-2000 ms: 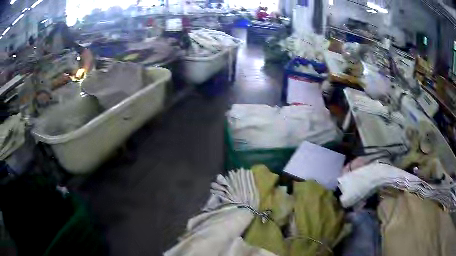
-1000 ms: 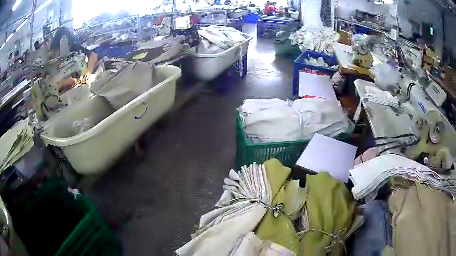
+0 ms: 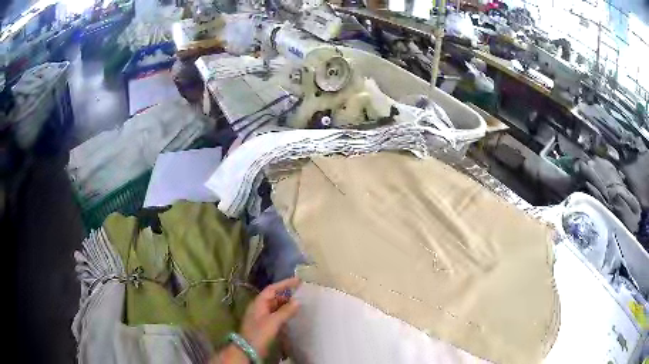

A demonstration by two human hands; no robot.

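Observation:
A large tan cut panel with a curved edge lies spread over the table, slightly wrinkled. A pale grey-white cloth shows below its lower left edge. My left hand, with a green bracelet at the wrist, is at the bottom centre. Its thumb and fingers are bent at the left edge of the pale cloth; whether they pinch it I cannot tell. My right hand is out of the picture.
Tied olive and cream bundles stand left of my hand. Layered white pieces lie behind the tan panel, before a sewing machine. A green crate of cloth and a white board are at left. A white surface is at right.
The view has swung right, so the bundles and crate now sit at left and the whole tan panel shows. My left hand has come into view.

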